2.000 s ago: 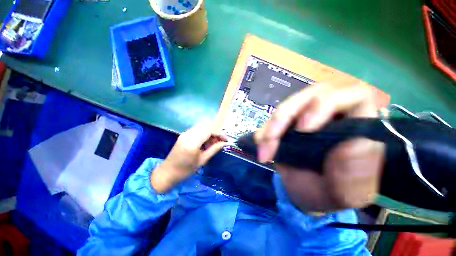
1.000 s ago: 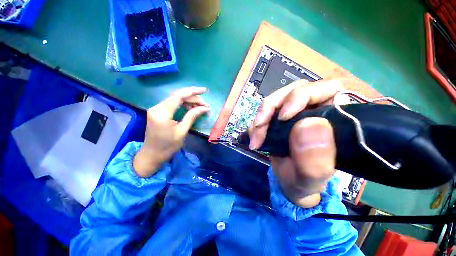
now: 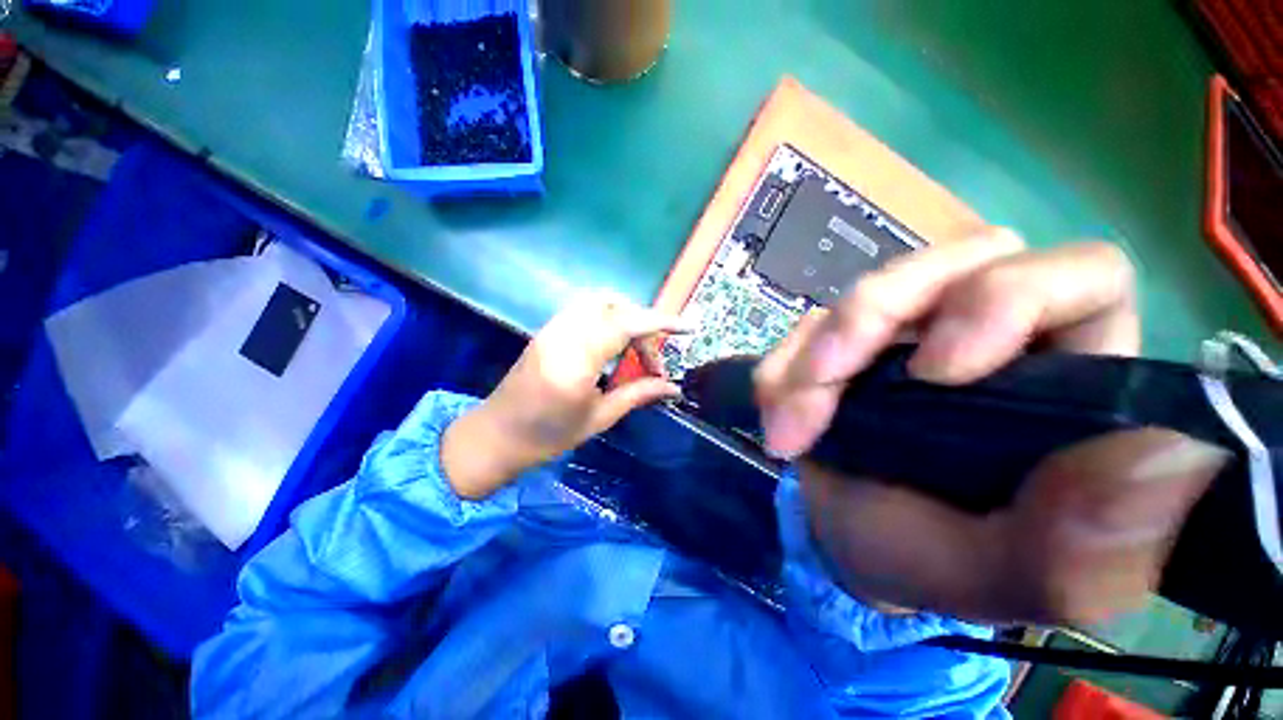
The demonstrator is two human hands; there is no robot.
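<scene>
An open laptop base [image 3: 746, 312] lies on an orange-red foam tray [image 3: 802, 120], with its green-white board and dark battery showing. A dark lid panel [image 3: 675, 485] hangs over the bench edge toward my lap. My right hand [image 3: 971, 422] grips a black electric screwdriver [image 3: 985, 415], its tip end at the near left corner of the laptop base. My left hand [image 3: 570, 380] is at the same corner, thumb and index finger apart around it, close to the tip. Whether the fingertips hold anything tiny is unclear. My right hand and the screwdriver hide the laptop's right part.
A blue screw box [image 3: 471, 99] of dark bits and a brown cylinder [image 3: 608, 35] stand at the back of the green bench [image 3: 282, 155]. A large blue crate [image 3: 359, 387] with white sheets is below left. Another orange-red frame [image 3: 1221, 183] lies far right.
My left hand has moved right, from beside the tray to the laptop's corner. The screwdriver has come closer to the camera and lies more level. The view has shifted slightly.
</scene>
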